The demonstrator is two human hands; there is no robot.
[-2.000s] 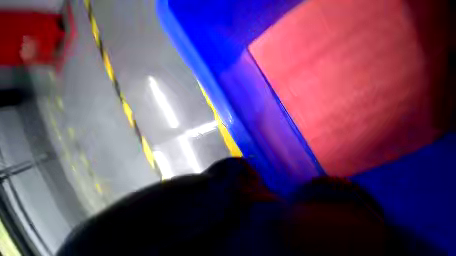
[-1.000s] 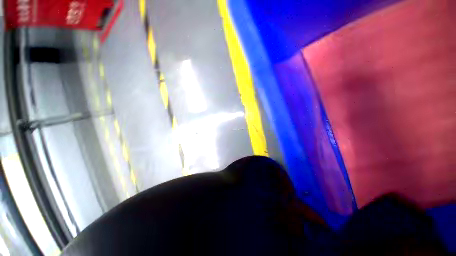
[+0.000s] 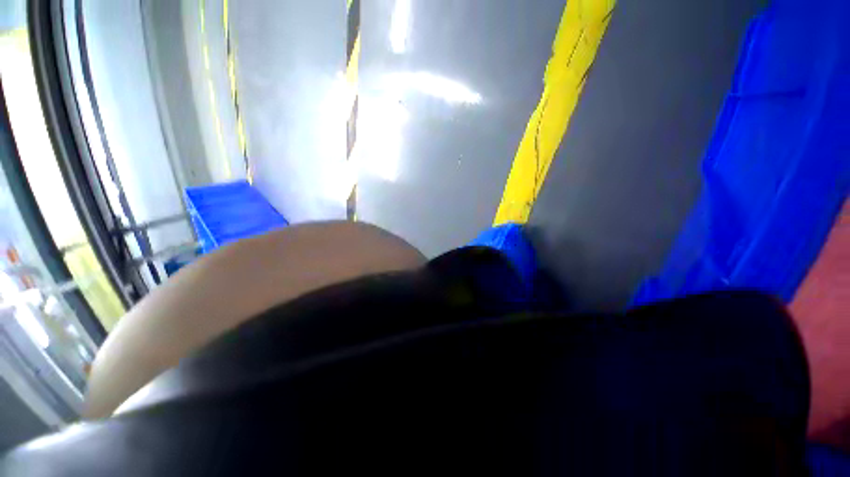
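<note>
A blue plastic crate (image 3: 774,158) stands at the right edge, cut off by the picture. A red surface (image 3: 829,345) shows inside it at the far right. My dark clothing (image 3: 559,391) fills the lower part. A smooth beige rounded shape (image 3: 261,279) lies along its upper left side; I cannot tell what it is. A small bright blue piece, perhaps a shoe cover (image 3: 511,244), shows above the dark clothing. Neither my left hand nor my right hand can be made out.
A wide yellow floor tape (image 3: 550,112) crosses the grey glossy floor (image 3: 457,140), with black-yellow tape (image 3: 352,84) left of it. Another blue crate or box (image 3: 233,212) stands at left. A dark-framed structure with pale panels (image 3: 70,121) runs along the left edge.
The view has swung: the blue crate with the red inside has shifted to the right edge. The red box at upper left has left the picture. The beige shape and another blue box have appeared.
</note>
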